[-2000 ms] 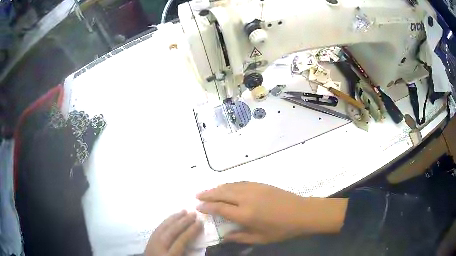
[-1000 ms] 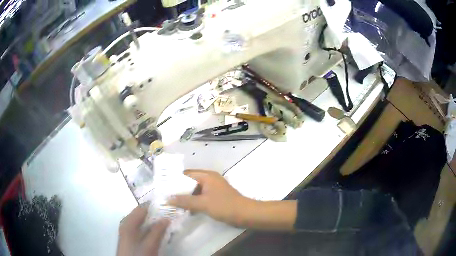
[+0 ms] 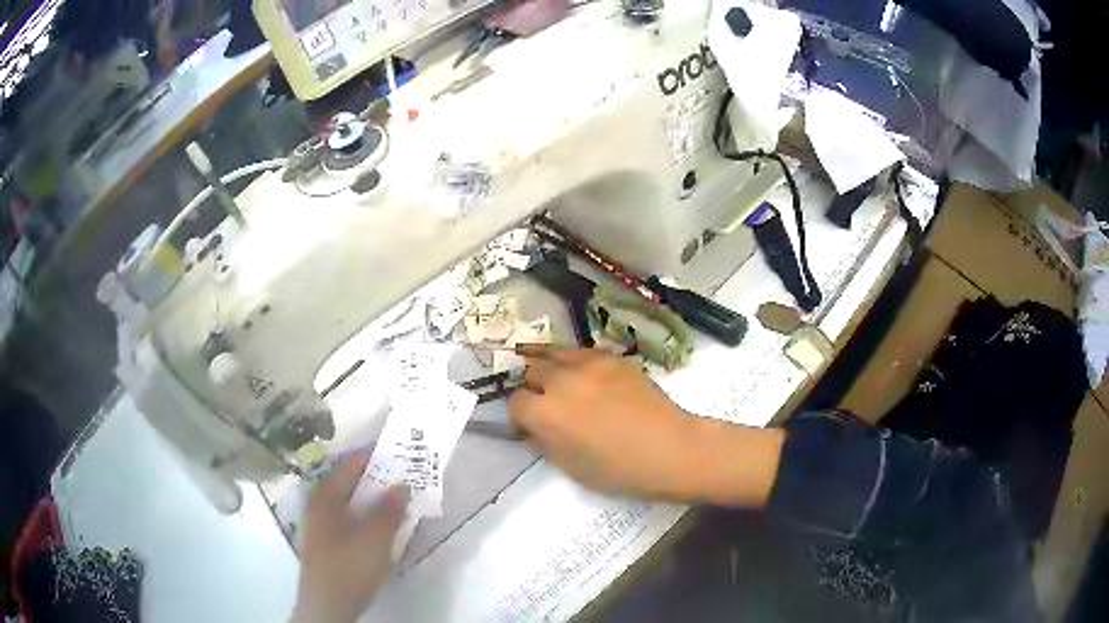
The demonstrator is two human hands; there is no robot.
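My left hand [image 3: 347, 535], slightly blurred, holds white printed care labels [image 3: 420, 444] upright in front of the sewing machine [image 3: 487, 146]. Their upper ends fan out toward the machine arm. My right hand [image 3: 608, 420] is over the tools beside the label pile; its fingertips are at the thread snips [image 3: 493, 387], which are partly hidden. I cannot tell whether it grips anything. Small cream-white labels [image 3: 493, 319] lie in a loose pile under the arm, just beyond the right fingers.
A black-handled screwdriver [image 3: 699, 309], a dark red pencil [image 3: 596, 253] and a beige-green clump [image 3: 645, 326] lie under the arm. White cloth scraps [image 3: 851, 140] hang at the machine's right end. A cardboard box [image 3: 985, 256] holds black pieces at right; a red-rimmed bin [image 3: 37, 535] stands at left.
My right hand has left the care labels and moved right to the tools. My left hand still holds the labels, now raised and fanned. The view has shifted right along the machine.
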